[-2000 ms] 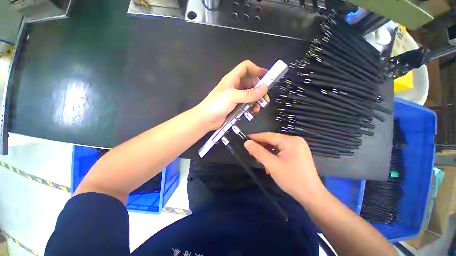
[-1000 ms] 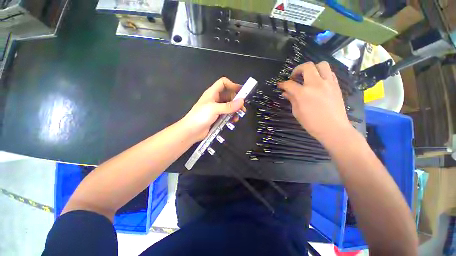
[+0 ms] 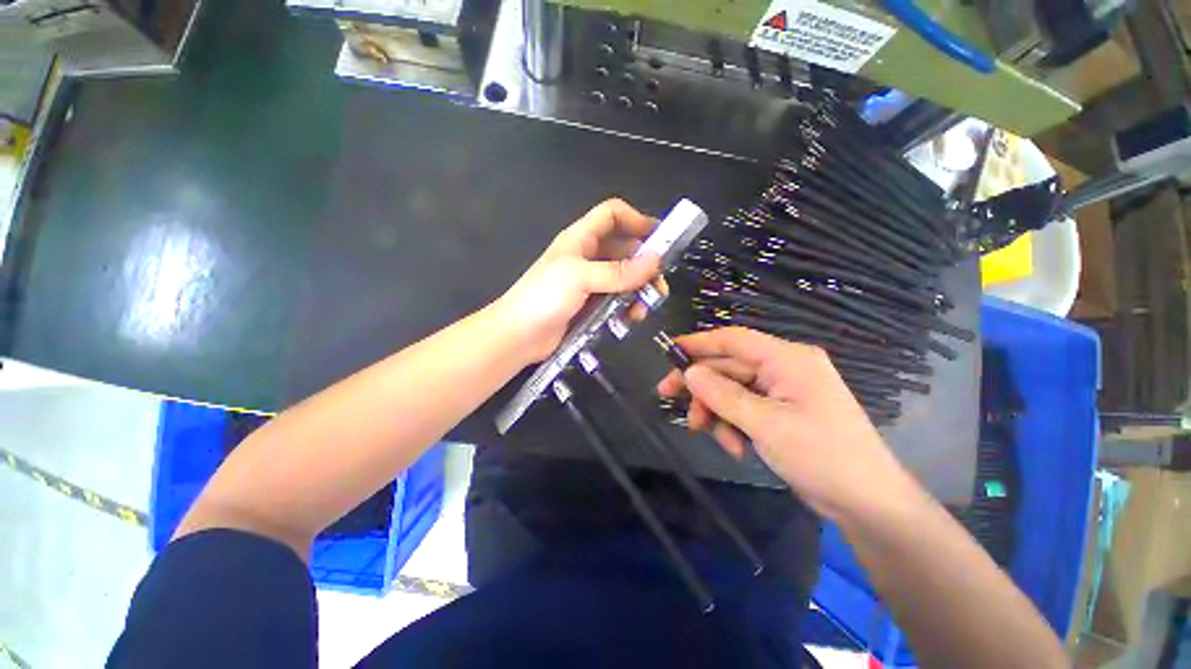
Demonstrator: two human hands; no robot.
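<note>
My left hand (image 3: pixel 581 281) grips the upper half of a silver insert loading bar (image 3: pixel 536 387), held tilted above the black mat. The bar has a row of small metal holders along its lower right side. Two black cable lengths (image 3: pixel 636 486) hang from the two lowest holders. The upper holders show no cable. My right hand (image 3: pixel 758 392) pinches another black cable piece (image 3: pixel 673 350), its shiny tip pointing at the bar, a little apart from it. The rest of that piece is hidden by the hand. A fanned pile of black cable lengths (image 3: pixel 849 248) lies to the right.
The dark green bench (image 3: pixel 170 248) extends left. The steel lower mould (image 3: pixel 640 85) and green platen (image 3: pixel 967 79) with its warning label are at the back. A large blue tote (image 3: pixel 1045 392) stands right, a small blue bin (image 3: pixel 366 529) below the bench edge. A white bucket (image 3: pixel 1061 268) is back right.
My right hand has moved from the bar to the pile and back towards the bar with another cable piece. A second cable now hangs from the bar. The camera view has shifted.
</note>
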